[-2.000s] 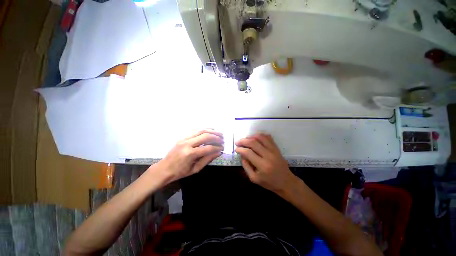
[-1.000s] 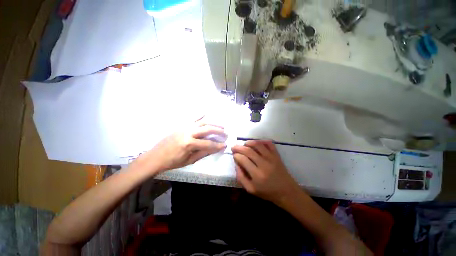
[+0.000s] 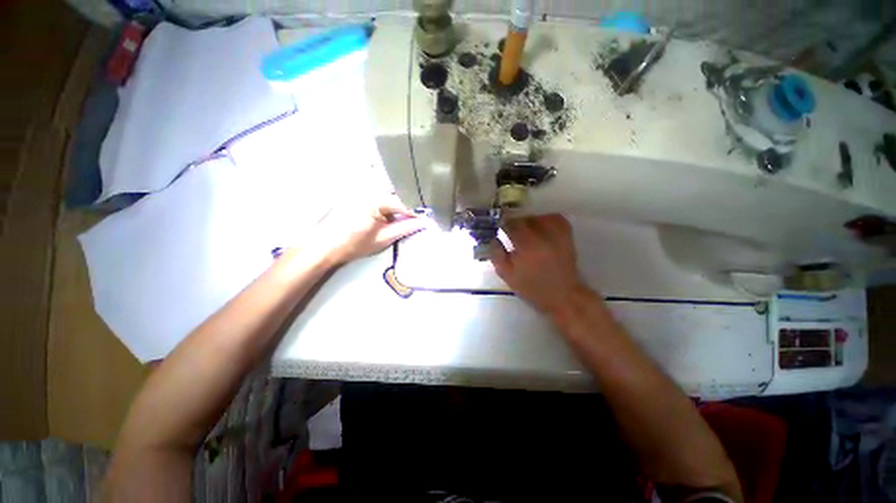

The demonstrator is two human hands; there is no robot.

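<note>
The sewing machine head (image 3: pixel 418 147) stands over the white table, its needle area (image 3: pixel 479 231) in strong glare. My left hand (image 3: pixel 378 234) is just left of the needle area, fingertips pinched together in the glare; I cannot tell what is between them. My right hand (image 3: pixel 538 257) is just right of the needle area, fingers bent close to the presser foot and partly hidden by the head. A large white fabric piece (image 3: pixel 147 265) lies to the left, partly under my left forearm. Another white piece (image 3: pixel 196 93) lies behind it.
A bright blue flat item (image 3: pixel 316 53) lies behind the fabric. An orange-brown stick (image 3: pixel 512 59) stands on the head. A blue-capped holder (image 3: pixel 789 98) sits on the arm. The control panel (image 3: pixel 811 344) is at the right end. Cardboard (image 3: pixel 93 393) borders the left.
Both hands have moved from the table's front edge up to the needle area, my right hand now beside the presser foot. The camera view has shifted, showing more of the machine's top.
</note>
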